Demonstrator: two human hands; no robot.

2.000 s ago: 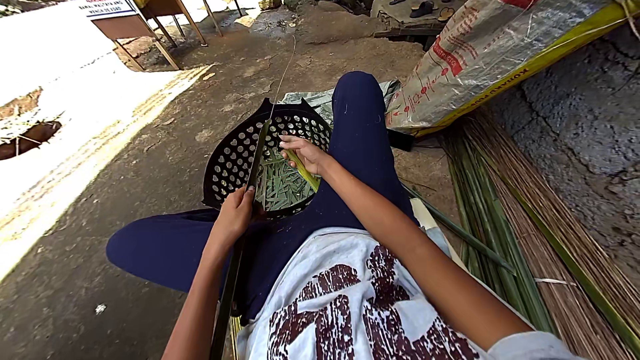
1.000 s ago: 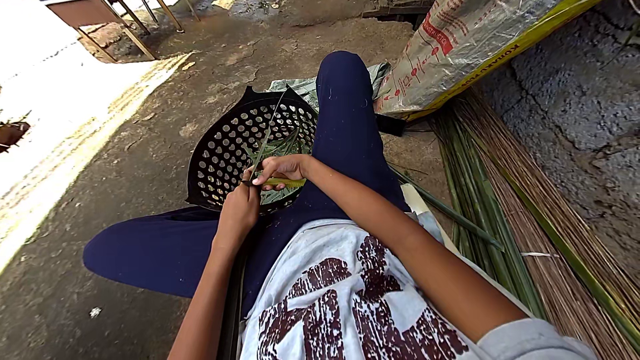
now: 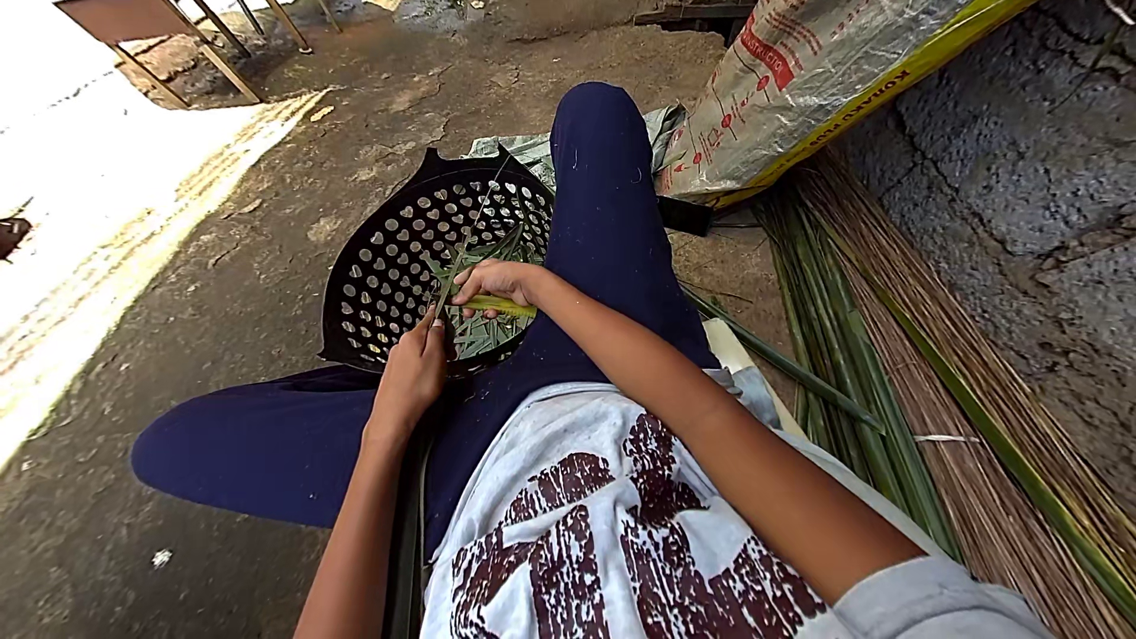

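Note:
My left hand [image 3: 417,359] pinches a long, narrow palm leaf strip [image 3: 460,253], whose thin tip rises over the basket. Close beside it, my right hand [image 3: 497,284] is closed around a yellow-green handle [image 3: 501,307], perhaps a knife's; any blade is hidden or too thin to make out. Both hands are above the near part of a black plastic basket [image 3: 377,266] with round and heart-shaped holes, standing between my legs. Cut green leaf pieces [image 3: 488,335] lie inside it.
Bundles of green leaf strips [image 3: 834,355] and brown dried stalks [image 3: 958,417] lie at the right along a rough stone wall [image 3: 1021,151]. A printed plastic sack [image 3: 799,80] leans there. Wooden chairs [image 3: 151,22] stand at the upper left on the concrete floor.
Two seconds ago my hands were farther apart, with the right one higher over the basket; now they are close together. The view has shifted a little.

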